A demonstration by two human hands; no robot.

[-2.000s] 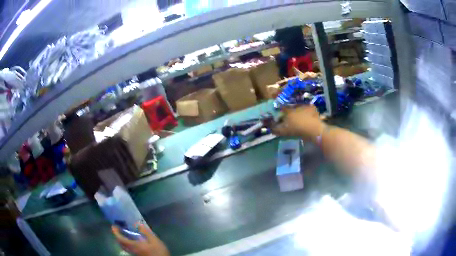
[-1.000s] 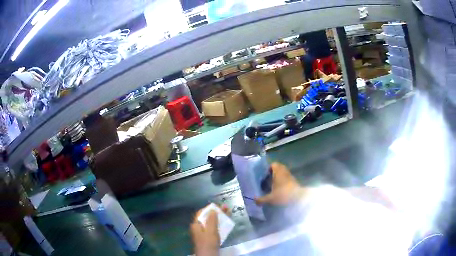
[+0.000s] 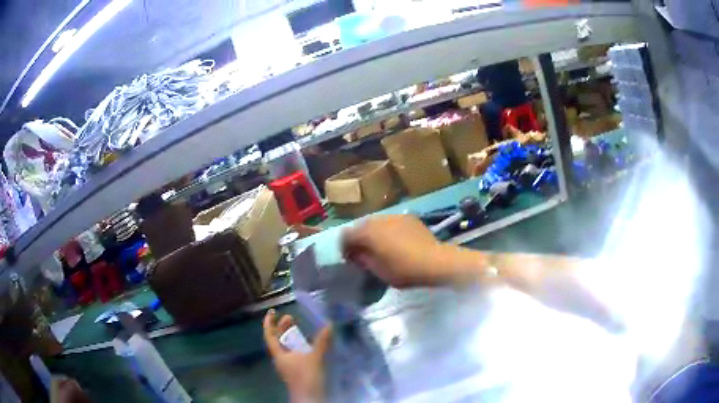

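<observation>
A blurred retail box [image 3: 351, 354] stands in front of me on the conveyor, its greyish top flap [image 3: 315, 271] raised. My right hand [image 3: 390, 252] is over the box's upper end, fingers bent close beside the flap; blur hides whether they pinch it. My left hand [image 3: 298, 350] is at the box's left side, thumb and fingers spread around a small white folded leaflet [image 3: 295, 339] in the palm. Another retail box [image 3: 154, 370], pale and tilted in view, is at the lower left.
Across the belt are a brown carton [image 3: 213, 275], black long parts [image 3: 469, 214] and a blue-wrapped pile [image 3: 516, 161]. A shelf edge [image 3: 331, 75] runs overhead. Another person's hand [image 3: 69, 390] shows at the lower left corner. Strong glare covers the lower right.
My right hand has moved from the box's right side up to its top end. My left hand, still with the leaflet, has moved left beside the box. The view has shifted slightly.
</observation>
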